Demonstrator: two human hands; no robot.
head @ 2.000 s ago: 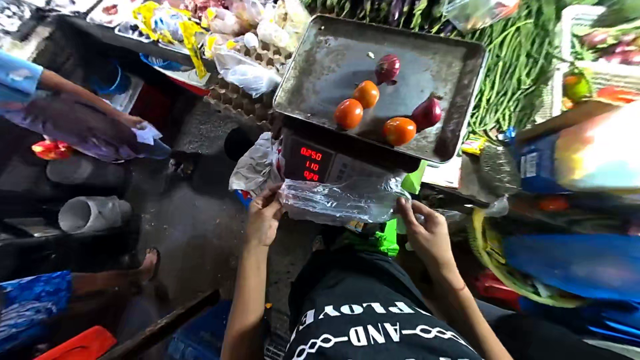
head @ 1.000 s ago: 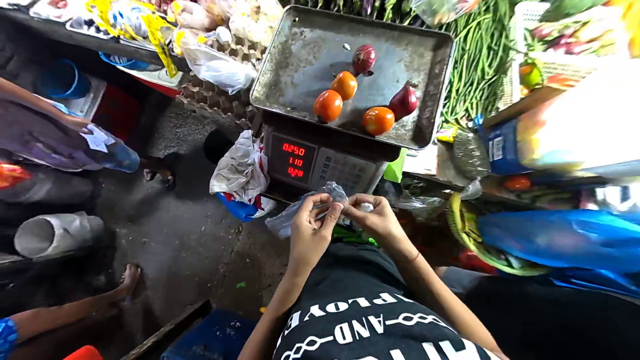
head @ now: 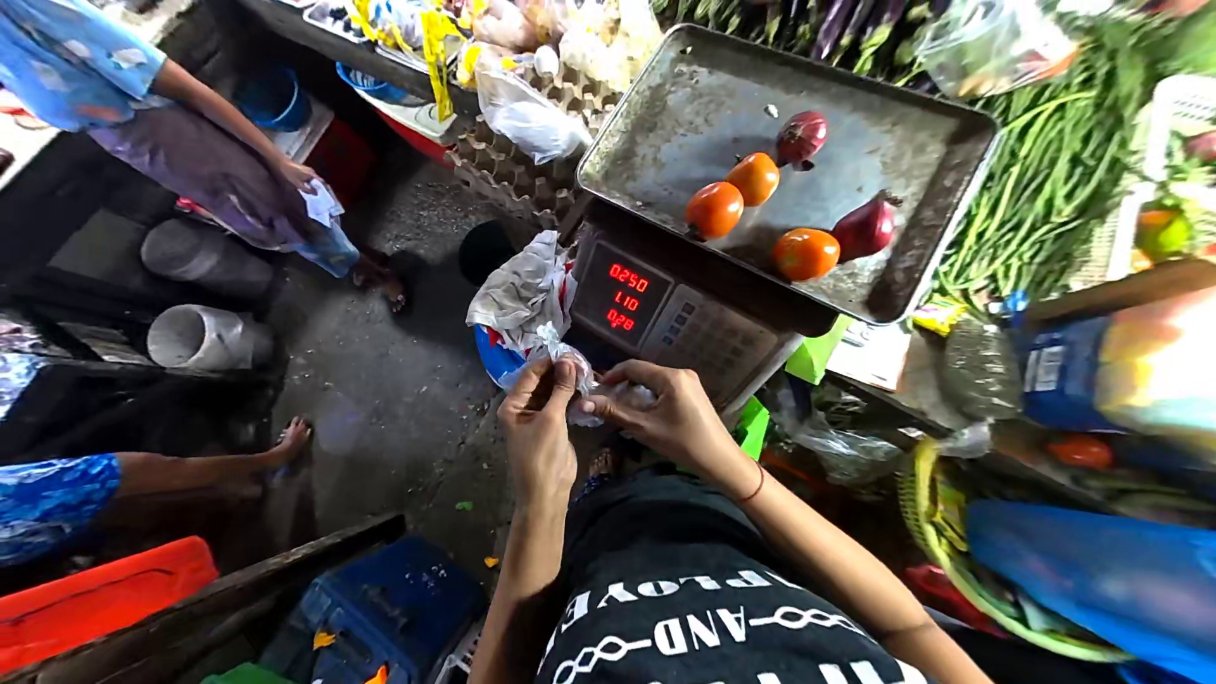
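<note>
A clear plastic bag [head: 581,372], bunched up, is pinched between my left hand [head: 540,418] and my right hand [head: 670,413], in front of a digital scale [head: 655,318] with lit red digits. On the scale rests a worn metal tray [head: 712,104]. Several vegetables lie in it: orange-red tomatoes [head: 806,254] and two red onions [head: 865,227]. Neither hand touches them. A crumpled whitish cloth or bag [head: 524,293] sits over a blue container just left of the scale. The bag's lower part is partly hidden by my fingers.
Egg trays [head: 503,157] and bagged goods stand behind left, long green beans [head: 1045,180] behind right. A yellow-green basket [head: 926,532] is at the right. At the left stands a person holding something white [head: 323,201]; another person's leg [head: 209,467] shows lower down. A blue crate [head: 389,598] is near.
Two seconds ago my hands held the plastic bag stretched wide between them; they came together, and the bag is now bunched at my fingertips. The tomatoes and onions have stayed in the tray.
</note>
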